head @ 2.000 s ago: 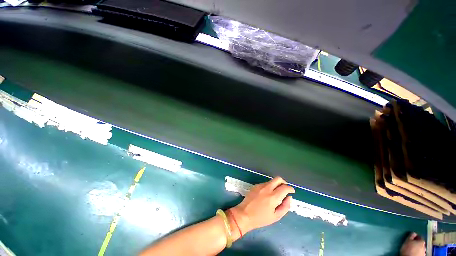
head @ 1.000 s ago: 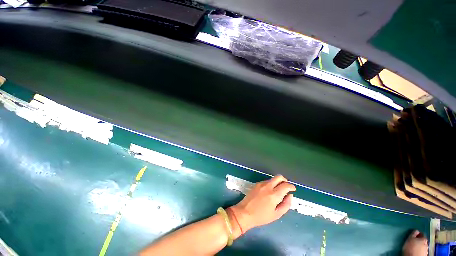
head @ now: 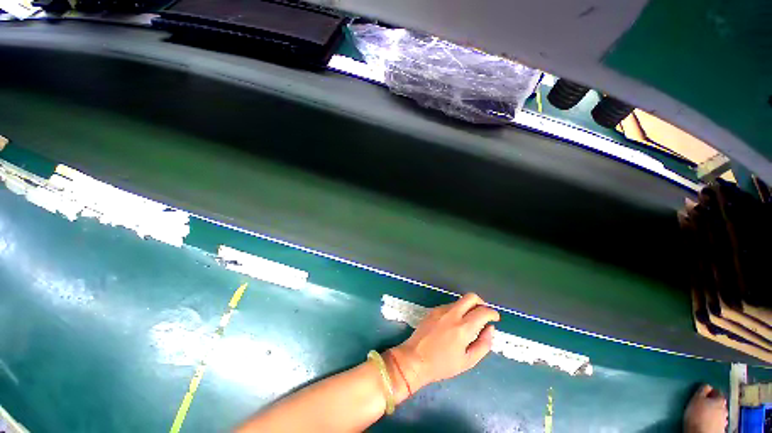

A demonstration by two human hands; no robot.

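Note:
My left hand [head: 453, 340], bare with a yellow bracelet and a thin red string at the wrist, rests on the edge of the green bench [head: 355, 368] beside the conveyor belt. Its fingers are curled in and no object shows in it. My right hand [head: 706, 411] is small at the lower right, cut by the picture's bottom edge, and its fingers cannot be made out. A stack of tan boards with black parts between them [head: 735, 326] stands on the belt [head: 372, 207] at the far right.
Torn white tape [head: 123, 207] and yellow lines [head: 207, 359] mark the bench. Across the belt are a black tray-like object [head: 254, 24], a plastic-wrapped bundle [head: 457, 78], dark round objects [head: 611, 111] and tan cardboard [head: 673, 142]. A blue bin [head: 753, 419] shows at lower right.
The stack of boards has moved to the right along the belt, towards the picture's edge. Both hands have stayed almost still.

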